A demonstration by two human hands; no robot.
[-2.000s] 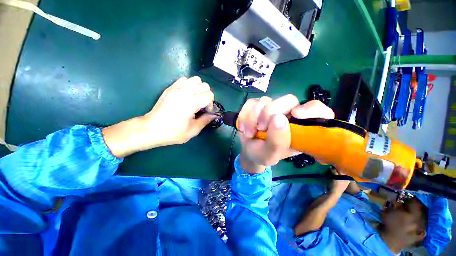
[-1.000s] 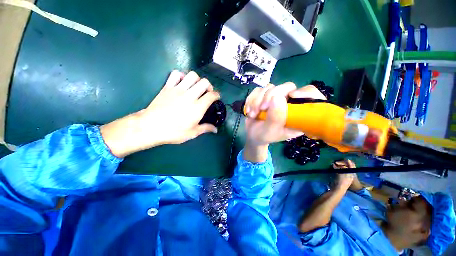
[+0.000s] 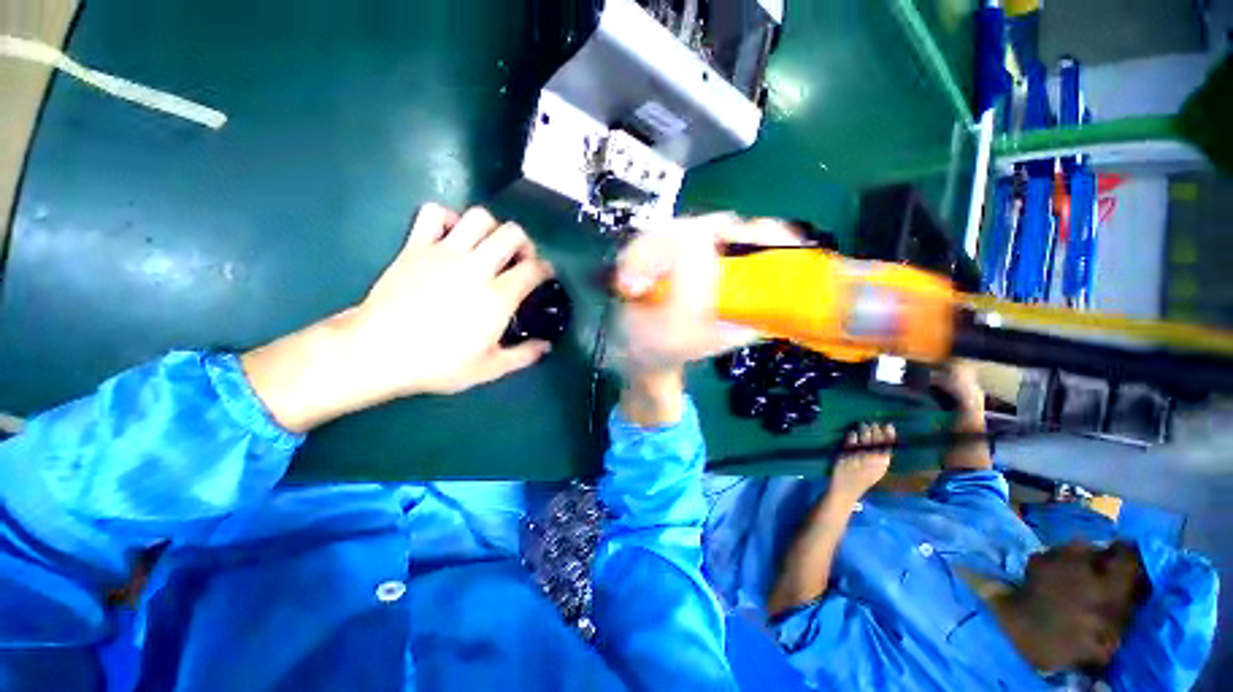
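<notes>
My left hand (image 3: pixel 440 308) lies palm down on the green mat (image 3: pixel 271 203), thumb and fingers around a round black part (image 3: pixel 540 314). My right hand (image 3: pixel 676 291) is blurred and wraps the front end of an orange electric screwdriver (image 3: pixel 838 300). The screwdriver lies roughly level, its nose towards the left near the screw feeder; its tip is too blurred to make out. The light grey screw feeder (image 3: pixel 649 102) stands above both hands, with its small pick-up plate (image 3: pixel 629 176) facing them.
A cluster of round black parts (image 3: pixel 778 385) lies right of my right hand. A black bin (image 3: pixel 899 230) stands beyond. A person in blue (image 3: pixel 892 554) works at the lower right, hands at the bench edge. A thick black cable (image 3: pixel 1082 349) leaves the screwdriver's rear. Cardboard (image 3: pixel 20 95) lies far left.
The screwdriver nose has left the black part, and my right hand has moved up towards the feeder's pick-up plate. My left fingers have spread around the part. The whole view has shifted slightly.
</notes>
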